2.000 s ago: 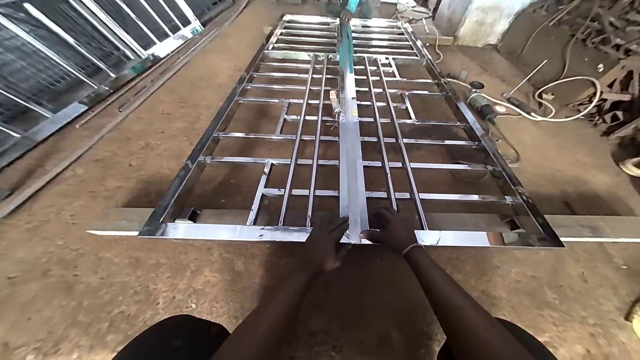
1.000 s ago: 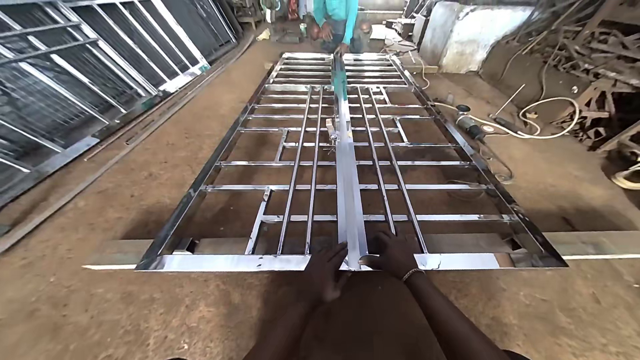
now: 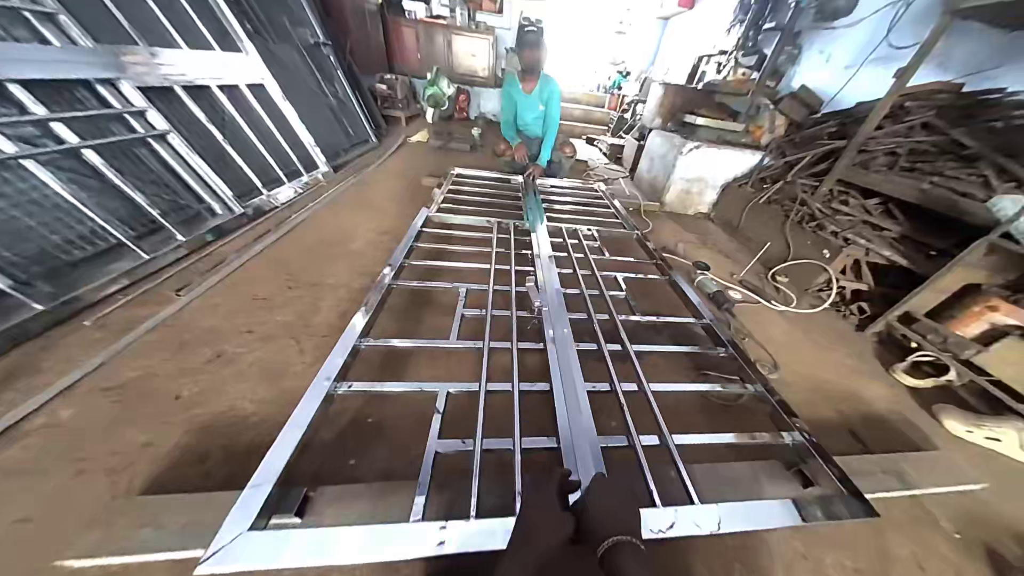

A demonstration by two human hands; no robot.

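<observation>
A large welded metal gate frame [image 3: 368, 544] with crossbars and thin vertical rods lies flat, propped above the ground at its near end. Along its middle runs a long flat metal strip [image 3: 570, 384]. My left hand [image 3: 544, 520] and my right hand [image 3: 612, 520] are side by side at the strip's near end, over the frame's near bar. Their fingers touch or lie close to the strip; the dark hands hide whether they grip it. At the far end a person in a turquoise shirt [image 3: 531, 112] crouches, hands on the strip's far end.
A power tool [image 3: 714, 290] with a pale cable lies right of the frame. Barred metal panels [image 3: 192, 68] lean at the left, with a long bar [image 3: 160, 336] on the ground before them. A heap of scrap metal [image 3: 904, 152] fills the right side. A beam [image 3: 188, 512] lies under the near end.
My hands have drawn closer together at the strip's near end. The view has tilted up, so more of the crouching person and the room shows.
</observation>
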